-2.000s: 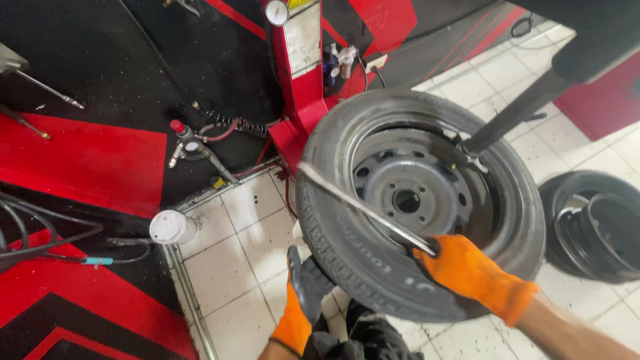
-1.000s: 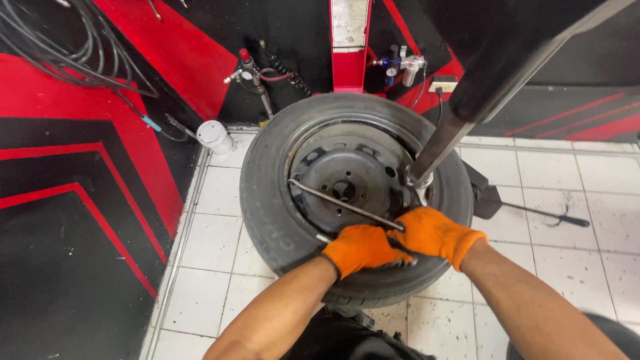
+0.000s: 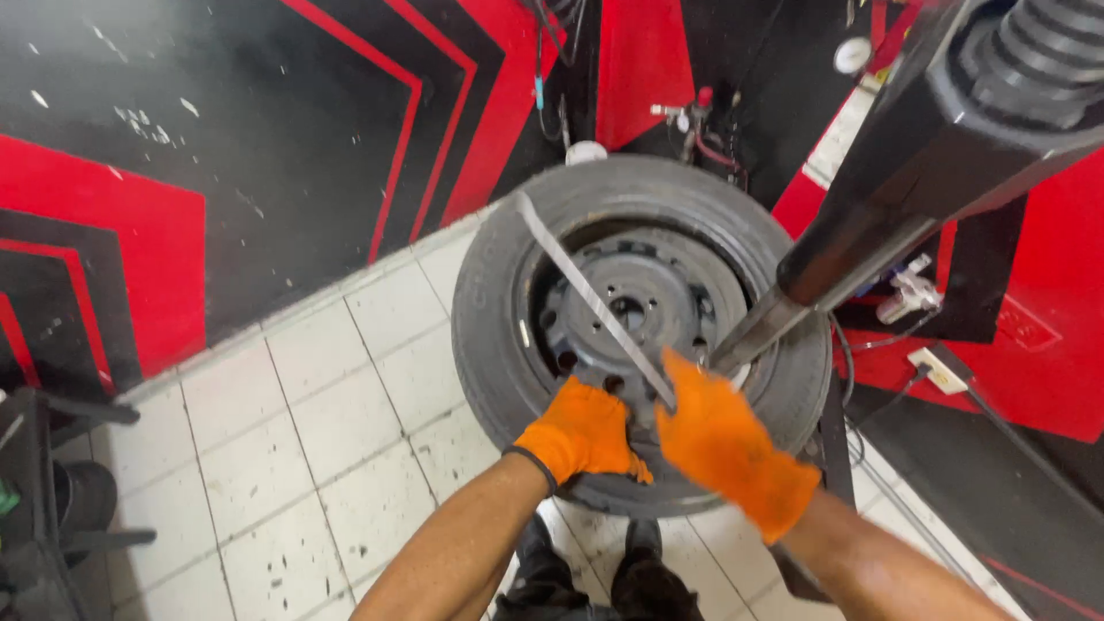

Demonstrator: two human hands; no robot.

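A rubber tyre (image 3: 496,319) lies face up around a dark steel wheel rim (image 3: 634,267), with the shaft of a tyre changer (image 3: 798,285) reaching down to the rim's right edge. My left hand (image 3: 586,431), in an orange glove, rests with bent fingers at the near edge of the tyre and rim; whether it grips anything there is hidden. In my gloved right hand (image 3: 733,440) is a metal tyre lever (image 3: 591,297), which slants over the rim to the far left sidewall.
The wall behind carries an air regulator (image 3: 690,121), a white container (image 3: 586,153) and a second air unit (image 3: 910,293). A power socket (image 3: 940,371) with cables is at the right. A black stand (image 3: 52,483) is on the tiled floor (image 3: 293,431) at the left.
My hands, close together one second ago, are now apart. The lever's far end has moved from over the rim to over the tyre's sidewall. The view has turned.
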